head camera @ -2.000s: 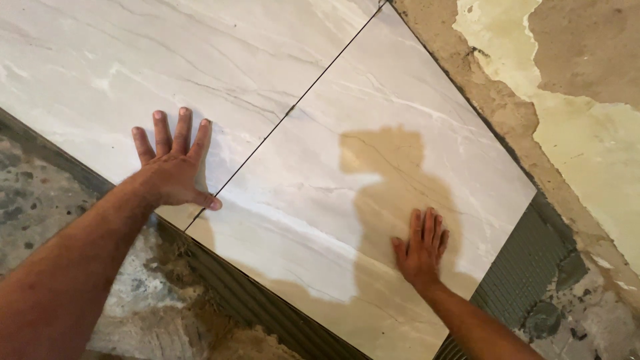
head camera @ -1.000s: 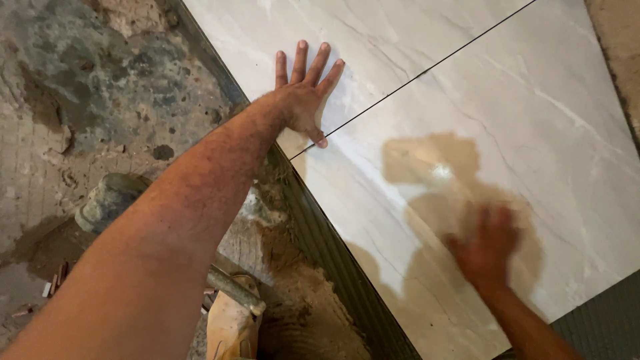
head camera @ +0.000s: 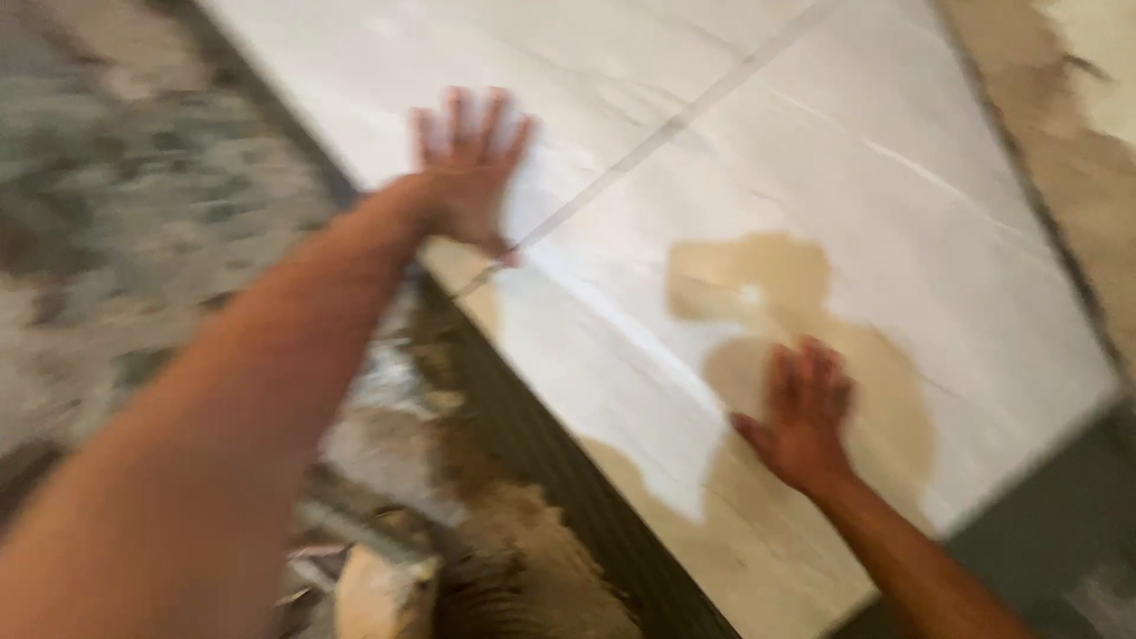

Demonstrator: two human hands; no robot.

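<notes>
Two large marble-look floor tiles lie side by side, with a thin straight joint between them. My left hand (head camera: pixel 470 177) is spread on the upper tile (head camera: pixel 577 80), its thumb at the joint near the tiles' left edge. My right hand (head camera: pixel 803 417) is over the lower tile (head camera: pixel 887 240), fingers somewhat apart and holding nothing; blur hides whether it presses down. Combed grey mortar (head camera: pixel 568 461) runs along the lower left edge of that tile, and more grey mortar (head camera: pixel 1047 497) lies beyond its right end. My shadow falls across the lower tile.
Rough, stained bare floor (head camera: pixel 177 177) spreads out at the left. At the bottom, a blurred tool or bar (head camera: pixel 364 524) lies by a pale tan object (head camera: pixel 382 590), perhaps a shoe. A strip of rough tan surface (head camera: pixel 1056 133) borders the tiles at the upper right.
The view has swung to the left since two seconds ago. My left hand stays spread by the joint, while my right hand stays over the lower tile.
</notes>
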